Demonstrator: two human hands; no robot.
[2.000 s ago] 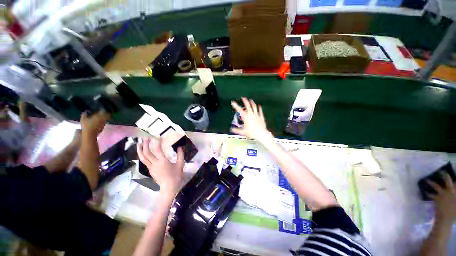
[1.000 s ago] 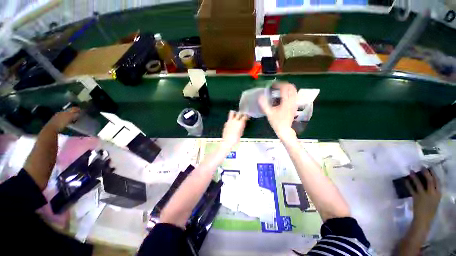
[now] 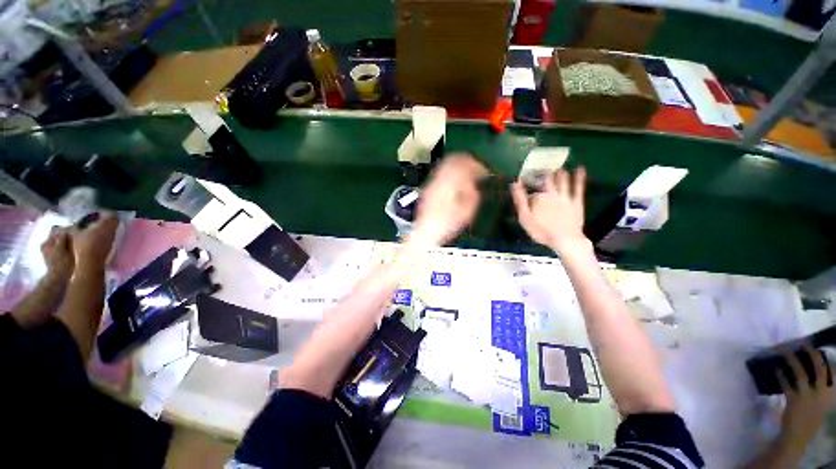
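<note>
My left hand (image 3: 451, 197) is blurred over the green belt, beside an open black box (image 3: 424, 142) with a raised white flap. Whether it holds anything is unclear. A bagged cylinder (image 3: 403, 206) stands just left of it. My right hand (image 3: 555, 211) is over the belt with fingers apart, close to another raised white flap (image 3: 544, 161); that box's body is mostly hidden. An open box (image 3: 642, 206) stands farther right. Glossy black cartons (image 3: 380, 366) lie below my left forearm on the printed mat (image 3: 458, 412).
An open black box (image 3: 275, 249) lies left on the bench, near a dark carton (image 3: 236, 325) and white sheets (image 3: 165, 353). A neighbour's hands (image 3: 78, 247) are at left; another's hand (image 3: 807, 376) touches a black box at right. A bottle (image 3: 324, 69) and brown cartons stand beyond the belt.
Earlier both my hands were at a bagged cylinder above the belt; now it is not visible in them. My hands are farther apart, and a white flap shows by my right hand.
</note>
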